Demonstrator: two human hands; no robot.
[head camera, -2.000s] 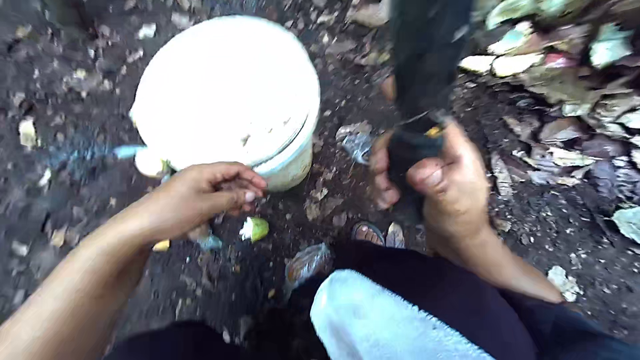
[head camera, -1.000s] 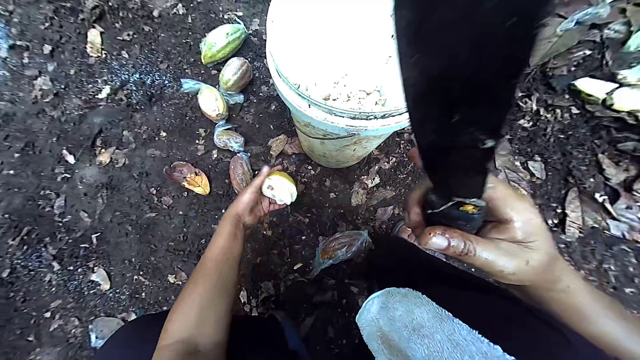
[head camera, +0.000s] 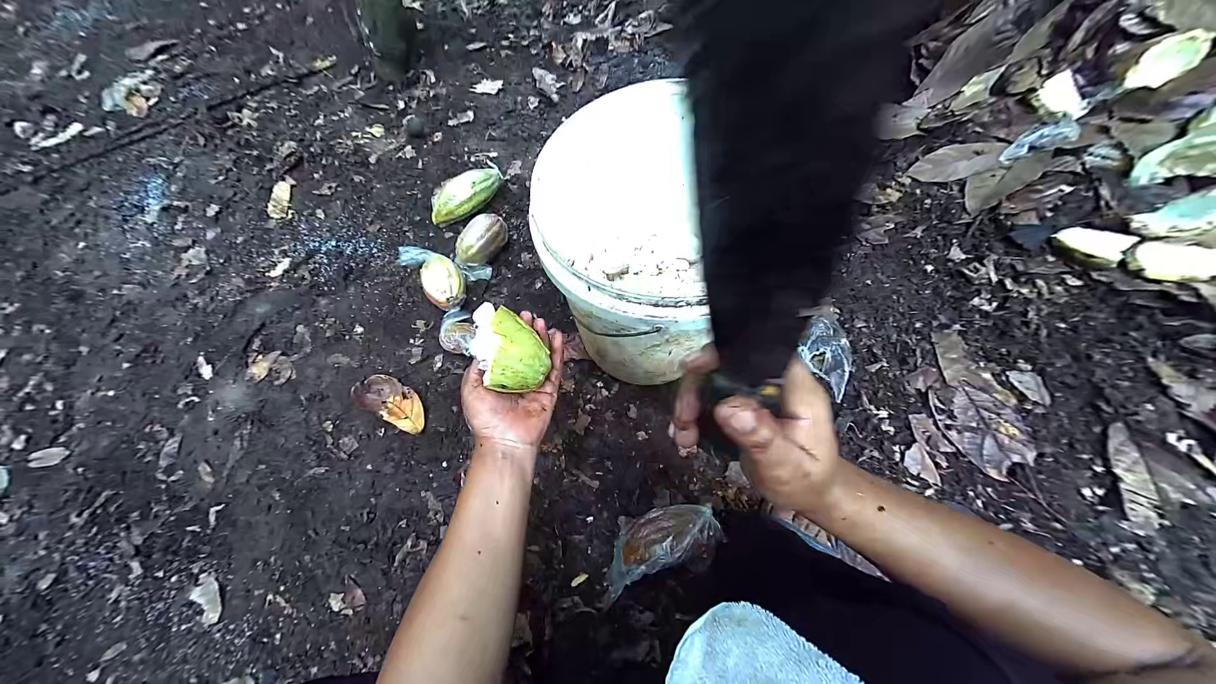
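Note:
On the palm of my left hand (head camera: 508, 404) rests a cut green cacao pod (head camera: 519, 353), its white pulp showing at the left end. My right hand (head camera: 774, 427) grips a machete (head camera: 784, 190) by its dark handle, with the wide black blade pointing up and partly blurred. Between and beyond the hands stands a white plastic bucket (head camera: 636, 328) with pale pulp-covered beans inside; the blade hides its right side. Several whole cacao pods (head camera: 465, 196) lie left of the bucket, some with clear plastic around them.
Opened husks (head camera: 1173, 261) and dry leaves (head camera: 969, 161) cover the ground at the right. A plastic-wrapped pod (head camera: 668, 539) lies near my legs, beside a light blue cloth (head camera: 755, 651). A brown-orange husk piece (head camera: 389, 403) is on the soil at left.
The cut pod in my left hand now shows its green outer side; a second ago its pale cut face showed. Two seconds ago that hand held no pod. The machete stays in my right hand.

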